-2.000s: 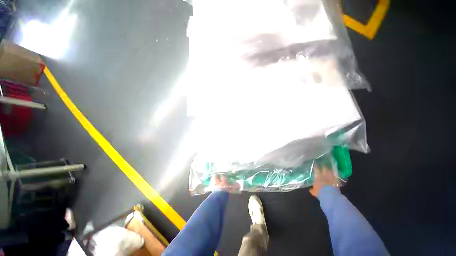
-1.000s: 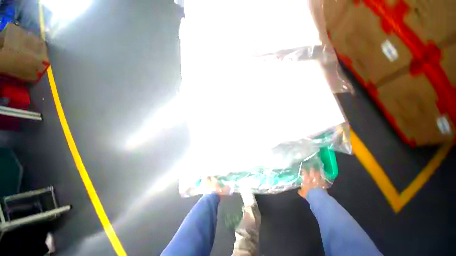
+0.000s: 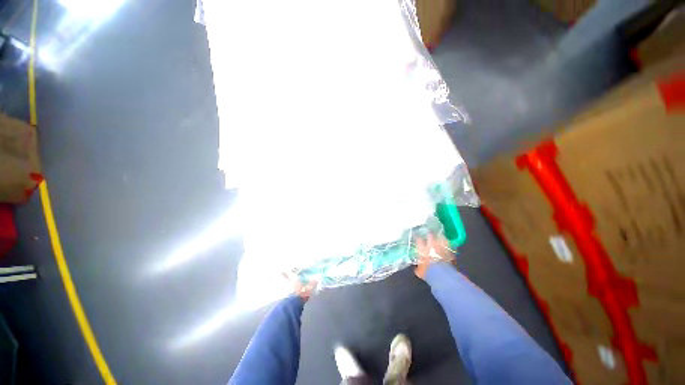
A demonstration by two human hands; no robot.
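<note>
A stack of polybagged goods (image 3: 330, 135), washed out white with clear film edges, extends away from me over a green plastic crate (image 3: 452, 223). The crate's green rim shows under the film along the near side and at the right corner. My left hand (image 3: 304, 286) grips the near edge at the left, with its fingers partly hidden by glare and film. My right hand (image 3: 433, 254) grips the near edge close to the right corner, over the clear film.
Large cartons (image 3: 646, 195) with red packing tape (image 3: 574, 218) stand close on the right. Another carton (image 3: 16, 162) is at the left edge, beyond a yellow floor line (image 3: 66, 278). A carton also shows at the top (image 3: 434, 19). My shoes are below the crate.
The taped cartons on the right have come nearer and fill more of the view. The load and both hands have shifted left in view, with the grip kept. Both shoes now show.
</note>
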